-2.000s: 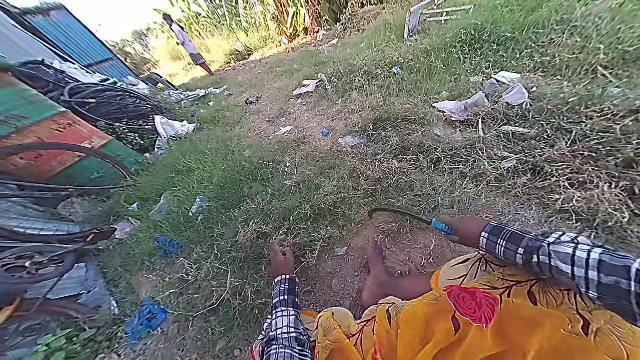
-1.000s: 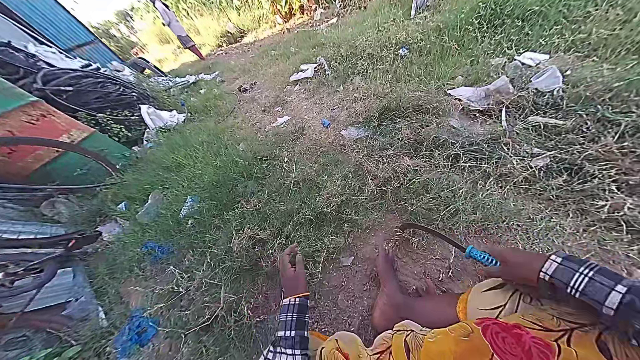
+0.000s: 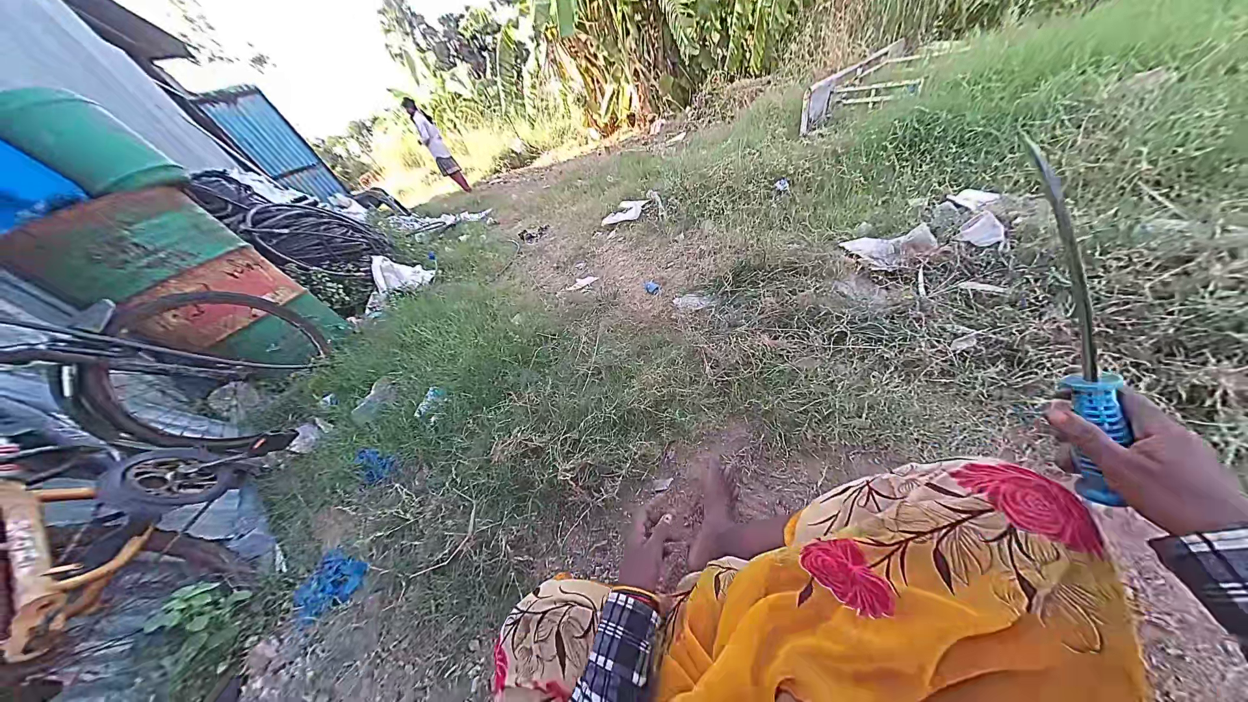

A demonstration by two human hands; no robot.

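My right hand (image 3: 1160, 463) is closed around the blue ribbed handle of a sickle (image 3: 1072, 263) at the right, its curved dark blade pointing up. My left hand (image 3: 648, 541) hangs low near the bottom middle, close to my bare foot (image 3: 717, 502); its fingers are bent and blurred, and I cannot tell whether anything is between them. Grass (image 3: 585, 390), green and partly dry, covers the ground just beyond the foot. A yellow floral cloth (image 3: 877, 624) lies over my legs.
A bicycle wheel (image 3: 214, 322), a painted metal drum (image 3: 185, 253) and coiled black hose (image 3: 283, 224) lie at the left. White plastic scraps (image 3: 892, 249) lie at the right, blue plastic (image 3: 330, 583) at lower left. A person (image 3: 434, 141) stands far off; a wooden frame (image 3: 829, 97) is behind.
My right hand has raised the sickle, whose blade was low by the foot and now points upward. My left hand has drawn back from the grass toward my foot.
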